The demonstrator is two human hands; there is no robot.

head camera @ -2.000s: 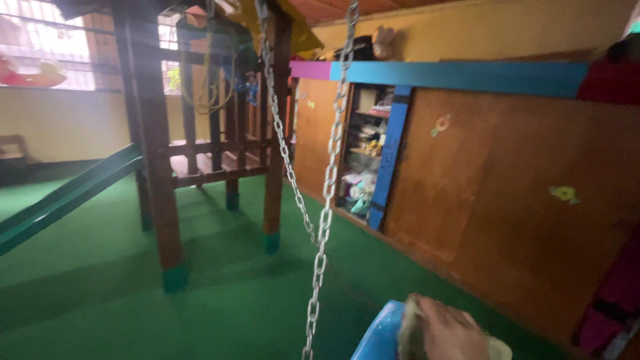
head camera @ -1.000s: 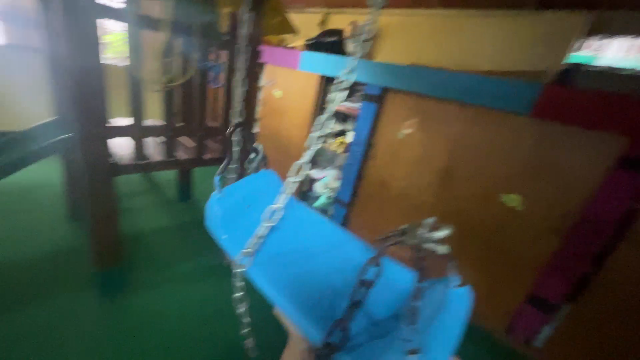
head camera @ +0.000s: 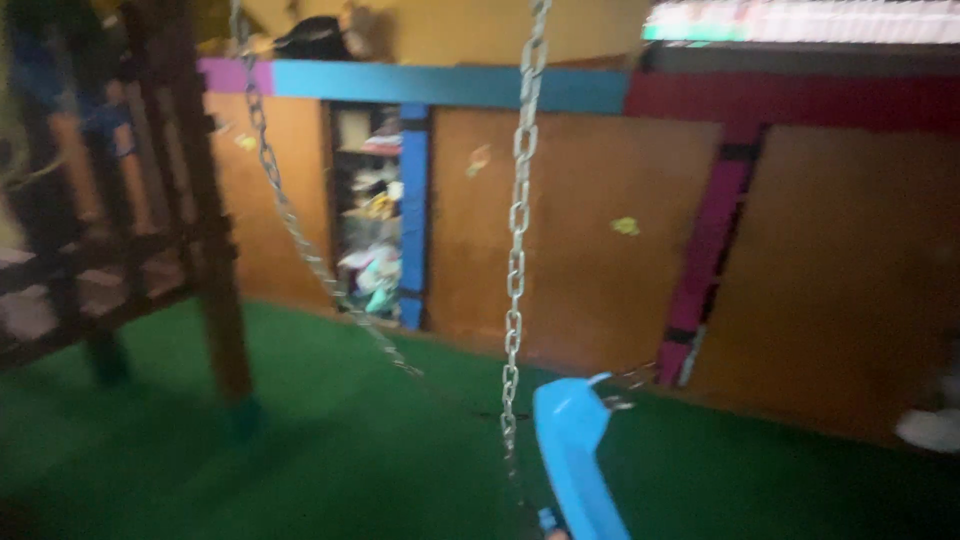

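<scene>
A blue plastic swing seat stands tilted on edge at the lower right. At the bottom edge, a sliver of a fingertip, apparently of my left hand, shows against the seat's left side; the rest of that hand is out of frame and its grip cannot be told. My right hand is not in view. One metal chain hangs down the middle, left of the seat. Another chain slants from the upper left towards the floor. Short chain links lie by the seat's top end. The view is blurred.
Green flooring lies below. A wooden play structure's post rises at left. Behind the swing stand wooden cabinet panels with blue and magenta trim, and an opening with shelves of cloth-like items. A whitish object is at far right.
The seat, spread broadly across the middle a second ago, now stands narrow and steep at the lower right. The hand seen beneath it has mostly left the frame. The view has turned right since the earliest frame.
</scene>
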